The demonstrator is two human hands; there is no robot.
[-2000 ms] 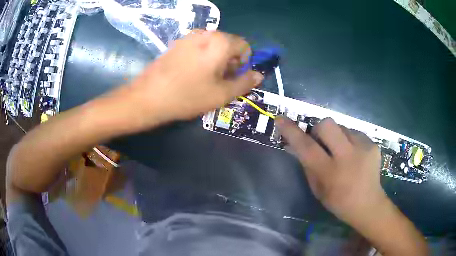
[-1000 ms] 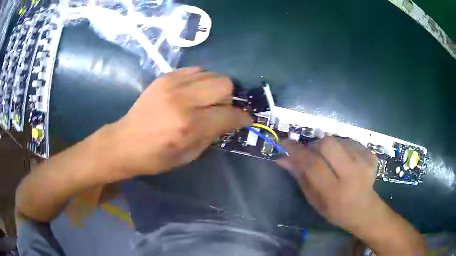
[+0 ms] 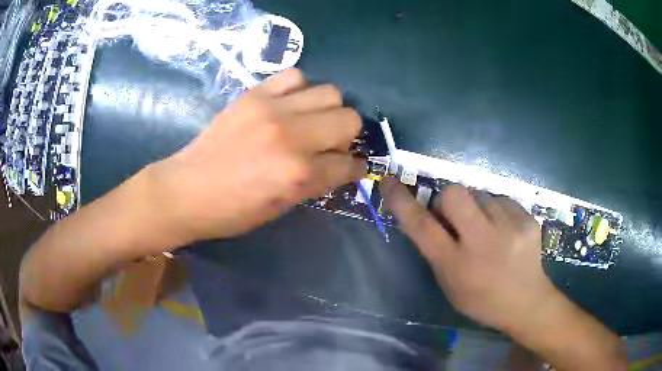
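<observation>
The long white power strip housing [image 3: 501, 180] lies slanted on the bench, with a dark circuit board [image 3: 577, 239] and a yellow coil inside. My left hand [image 3: 272, 156] is over its left end, fingertips pinched near the cord entry; what they grip is hidden, probably the wires. A blue wire [image 3: 373, 210] runs from beneath these fingertips across the housing's near edge, its end free. A little yellow wire shows beside it. My right hand [image 3: 472, 250] lies over the housing's middle, index fingertip pressing near the yellow wire. A short white stick [image 3: 387, 136] stands at the far edge.
At the upper left, a white mains plug [image 3: 279, 43] and cord lie with a crinkled clear plastic bag [image 3: 163, 32]. Rows of filled housings [image 3: 69, 109] stand at the far left. A brown box [image 3: 134, 282] is below the bench edge. A pale rail [image 3: 617, 29] curves at the upper right.
The blue wire's end has left my right fingertips and now points toward me. My right index finger has moved left onto the housing. The yellow wire's loop is now mostly hidden or flattened.
</observation>
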